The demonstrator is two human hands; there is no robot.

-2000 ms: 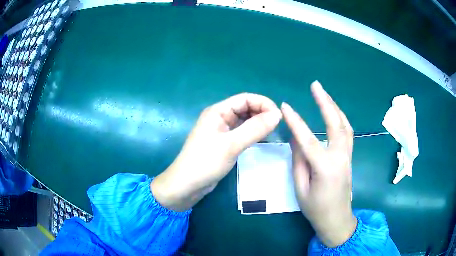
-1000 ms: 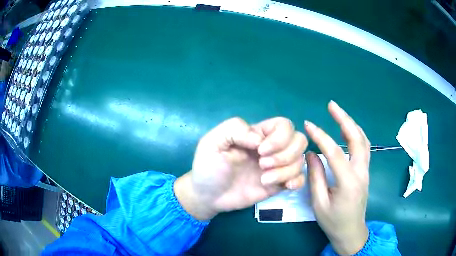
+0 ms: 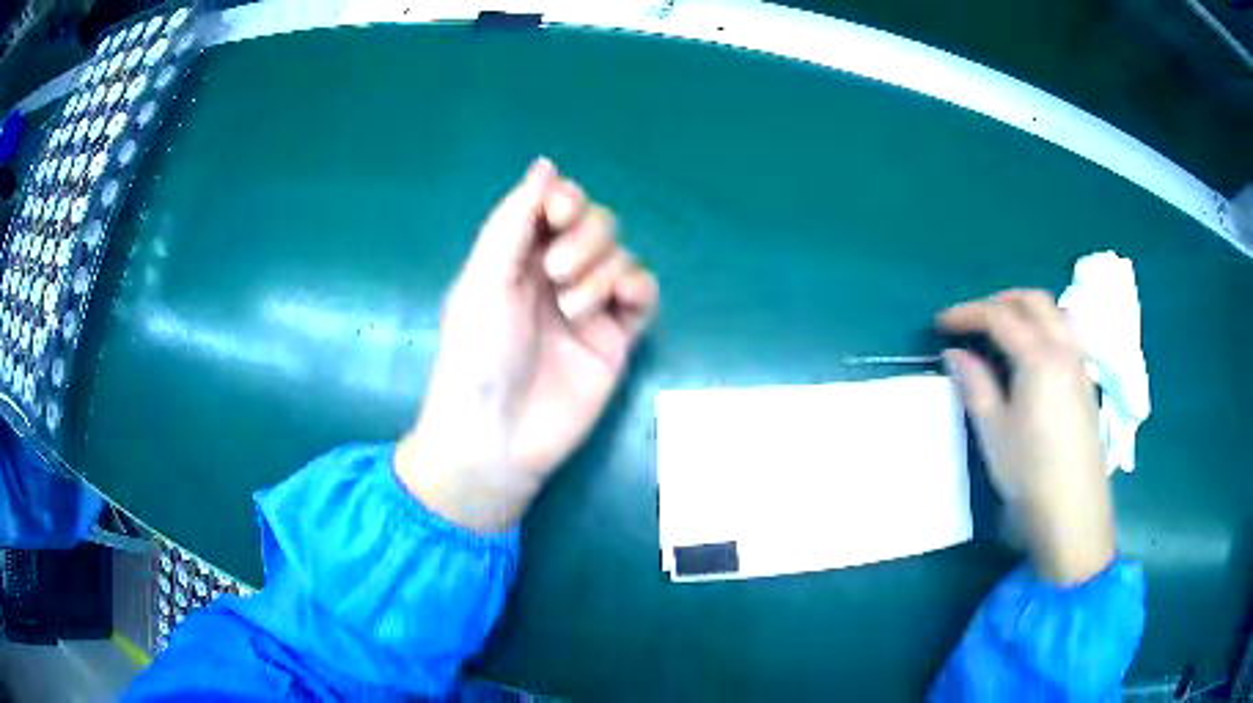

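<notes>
My left hand [image 3: 536, 330] is raised over the bench left of the white sheet, palm partly up, fingers curled in. Nothing shows in it, but the curled fingers may hide a small part. My right hand [image 3: 1037, 398] is at the right edge of the sheet, slightly blurred, fingers bent over the tweezers. The tip end of the thin silver tweezers [image 3: 886, 360] points left from under its fingertips; the rest is hidden. Whether it grips them cannot be told. The white sheet [image 3: 818, 467] lies flat, with a small black patch [image 3: 706, 558] at its lower left corner.
A crumpled white wipe [image 3: 1116, 323] lies just right of my right hand, partly covered by it. A clear tray of round whitish parts [image 3: 69, 206] stands along the left edge. A white rail [image 3: 879, 52] curves behind the green bench [image 3: 412, 179].
My left hand has moved left and up, away from my right hand. My right hand has moved right, off the sheet and onto the tweezers by the wipe. The sheet is now uncovered.
</notes>
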